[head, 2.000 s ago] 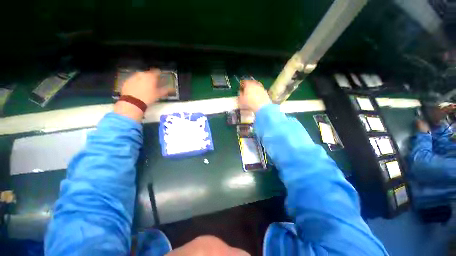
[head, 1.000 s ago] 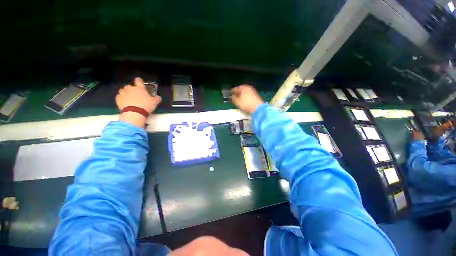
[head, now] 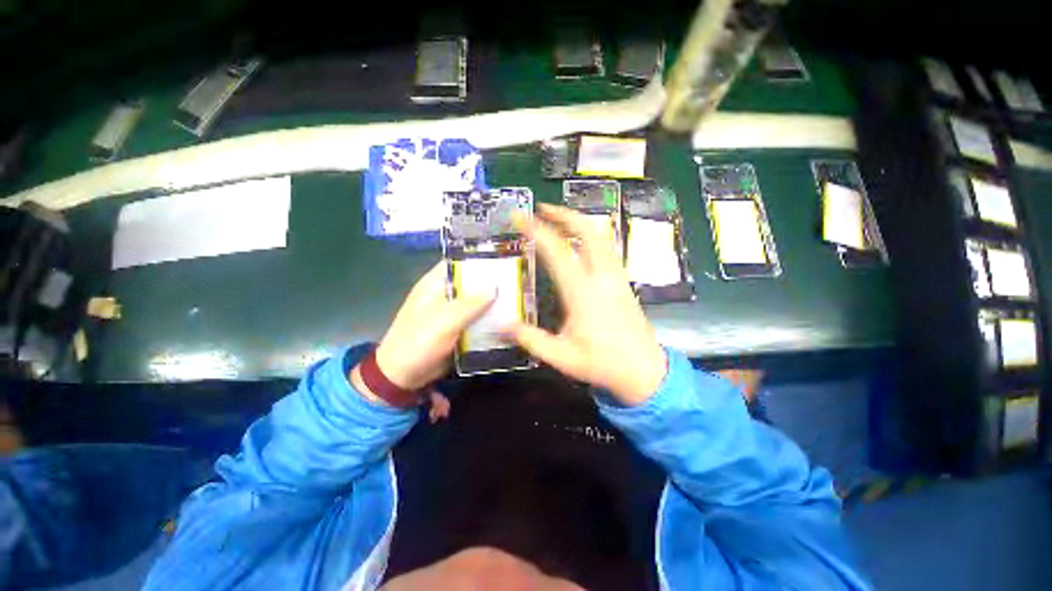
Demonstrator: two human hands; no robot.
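Note:
An open phone body (head: 490,248) is held up in front of me, upright, with its board at the top end and a white battery (head: 489,303) with yellow edges in it. My left hand (head: 429,331) grips its left side, the thumb lying on the battery. My right hand (head: 594,312) is at its right side, fingers spread; whether the fingertips touch the frame is unclear. The blue bin (head: 376,208) heaped with white pieces stands just behind the phone, partly hidden by it.
Several open phones lie right of my hands, one phone (head: 738,234) among them. A white sheet (head: 202,224) lies at left. A whitish rail (head: 288,141) crosses behind, with more phones beyond it. A pale post (head: 706,69) rises at back. A long black tray (head: 923,300) is at right.
Both hands have come back from beyond the rail to in front of me, now with a phone body between them. The view has shifted, and more phones show on the bench at right.

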